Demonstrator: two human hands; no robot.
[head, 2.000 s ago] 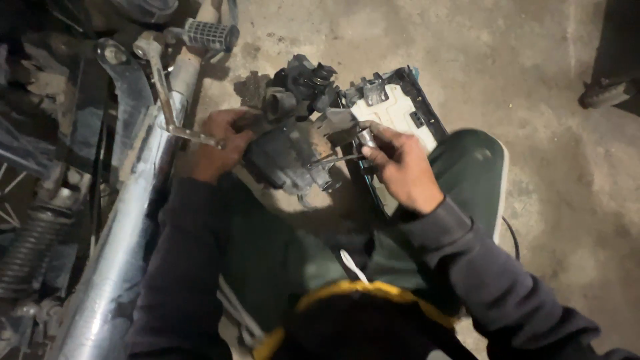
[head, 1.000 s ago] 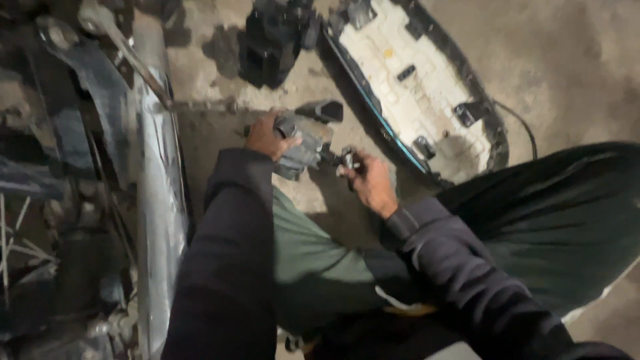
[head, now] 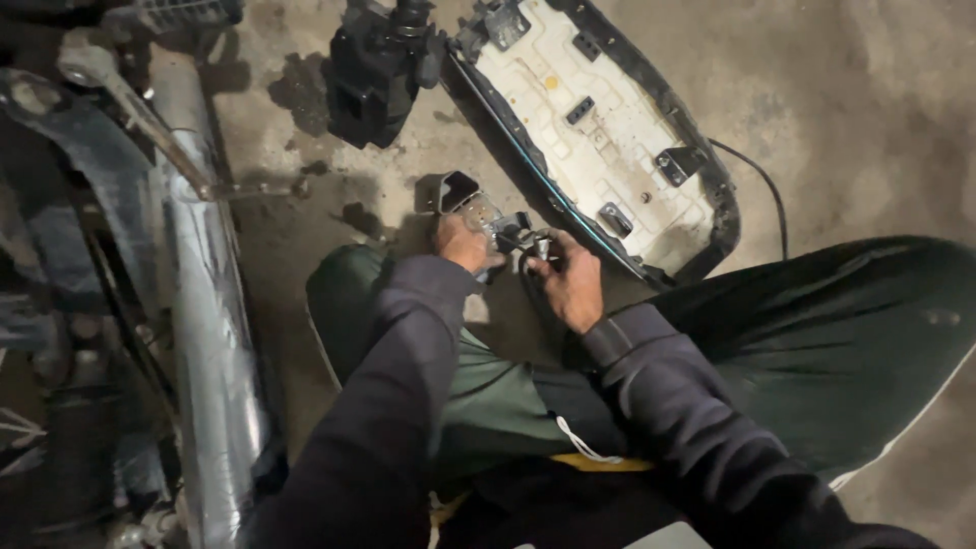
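My left hand (head: 463,245) grips a greyish metal and black motorcycle part (head: 482,213) with an open, box-like end at its upper left. Just right of it, my right hand (head: 568,278) pinches a small shiny metal cylindrical piece (head: 542,248) between thumb and fingers. A thin dark rod or cable (head: 509,242) runs between the held part and the metal piece; whether it joins them I cannot tell. The fingers cover much of both things. Both hands are low over the concrete floor, between the person's legs.
An upturned motorcycle seat (head: 602,130) with a pale base lies at the upper right, a dark cable beside it. A black plastic box-shaped part (head: 374,84) rests left of it. Along the left stand a motorcycle's silver exhaust pipe (head: 210,305) and a lever (head: 164,141).
The view has shifted considerably. The held part's box-like end now points to the upper left. Both hands stay at the part, the right one still with the small metal piece.
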